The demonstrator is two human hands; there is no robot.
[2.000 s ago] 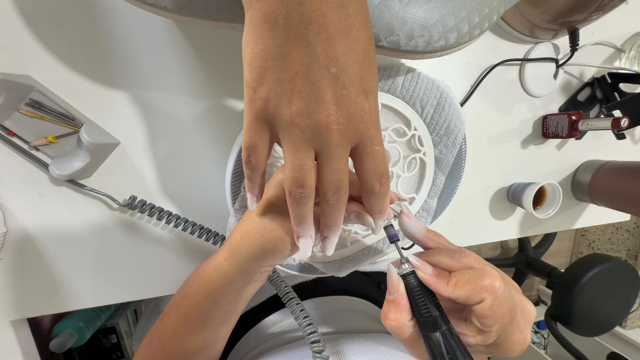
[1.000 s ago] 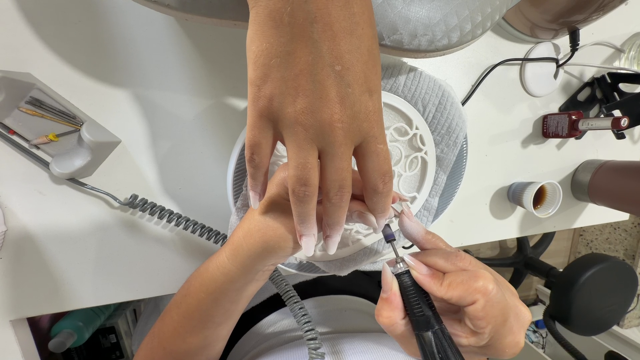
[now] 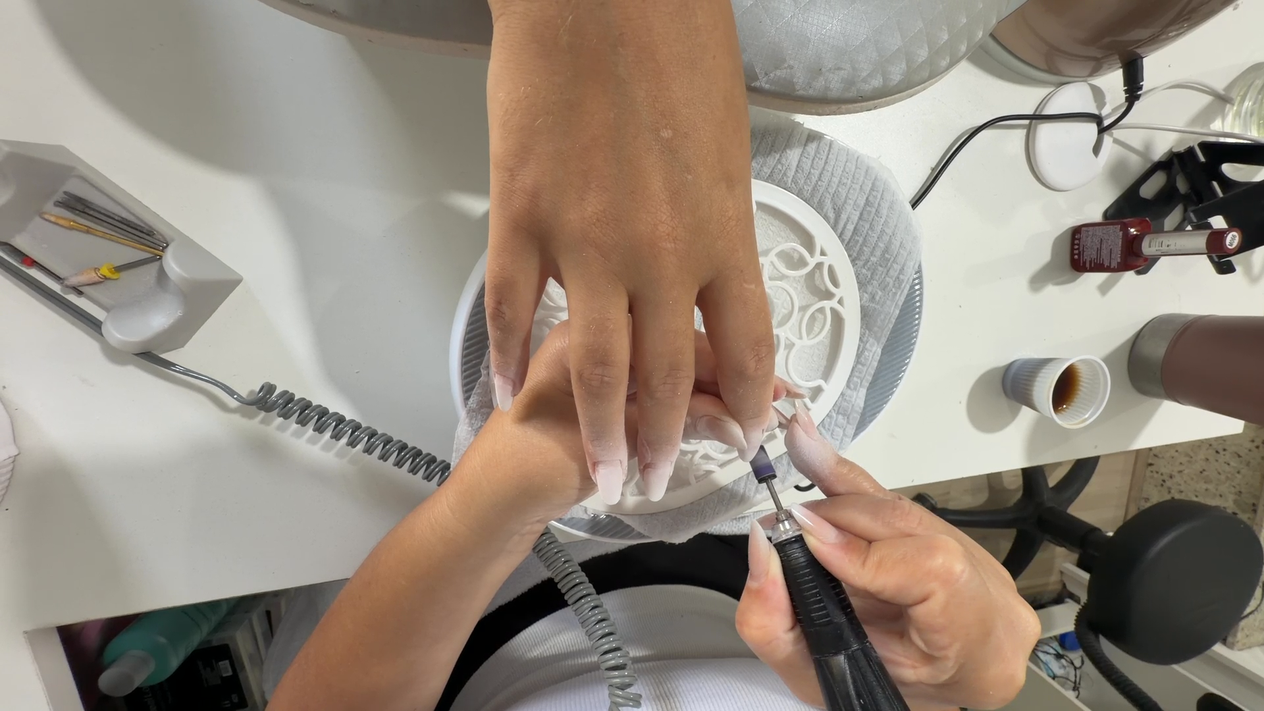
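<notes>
Another person's hand (image 3: 627,227) reaches down from the top, palm down, its long nails dusted pale. Beneath it, my left hand (image 3: 563,425) holds one of its fingers, at the side nearest my right hand; much of my grip is hidden. My right hand (image 3: 908,573) grips a black electric nail drill (image 3: 825,602) like a pen. The drill's dark sanding bit (image 3: 762,464) is at the nail tip of the held finger; contact cannot be told for certain. Under the hands lies a round white dust collector grille (image 3: 839,296) with a ring pattern, surrounded by a grey-white quilted towel (image 3: 879,217).
At the left, a grey holder (image 3: 197,286) carries several drill bits, and a coiled grey cord (image 3: 346,430) runs toward me. On the right are a red nail polish bottle (image 3: 1111,247), a small cup (image 3: 1047,385) of brown liquid, a tumbler (image 3: 1205,365) and a black cable (image 3: 973,138).
My right hand and the drill have shifted slightly left since the first frame. The other person's hand stays nearly in place, and my left hand still holds its finger.
</notes>
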